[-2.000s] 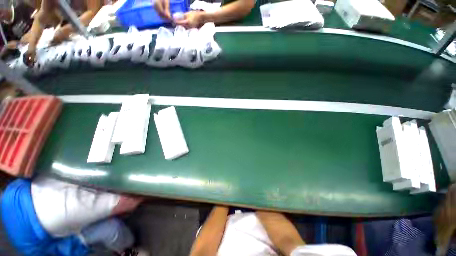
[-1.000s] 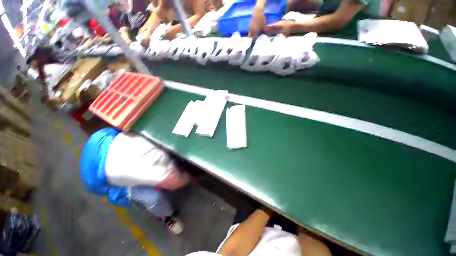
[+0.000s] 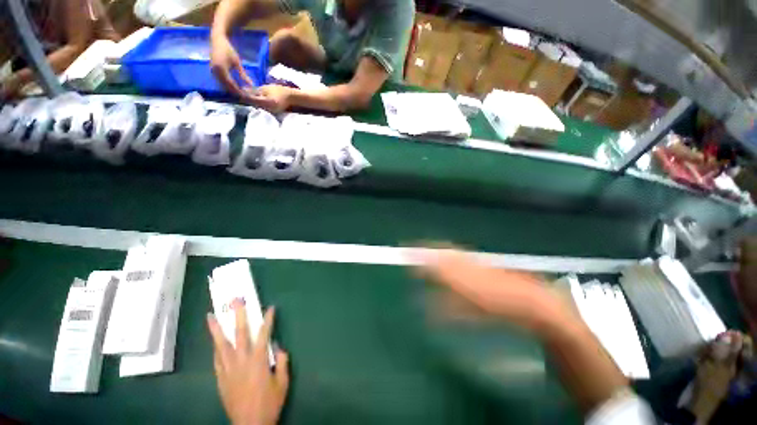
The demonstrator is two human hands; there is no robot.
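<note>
A single white unit carton [image 3: 232,282] lies on the green bench. My left hand [image 3: 249,369] rests over its lower part with fingers spread, covering that end. My right hand [image 3: 473,282] is blurred by motion above the bench near the pale rail; whether it holds anything cannot be told. More white cartons [image 3: 141,299] lie close together at the left, some overlapping. A row of white cartons [image 3: 610,324] stands side by side at the right, beyond my right forearm.
Bagged products [image 3: 212,133] lie in a row along the belt's far side. Across it, a person in green works by a blue bin [image 3: 170,62]. White stacks [image 3: 423,112] sit on the far ledge. Another person's hands [image 3: 718,365] are at the right edge, near a carton group [image 3: 664,303].
Both my hands have come up over the bench, the left onto the single carton. The view has swung back right and nearer; the red tray is out of view.
</note>
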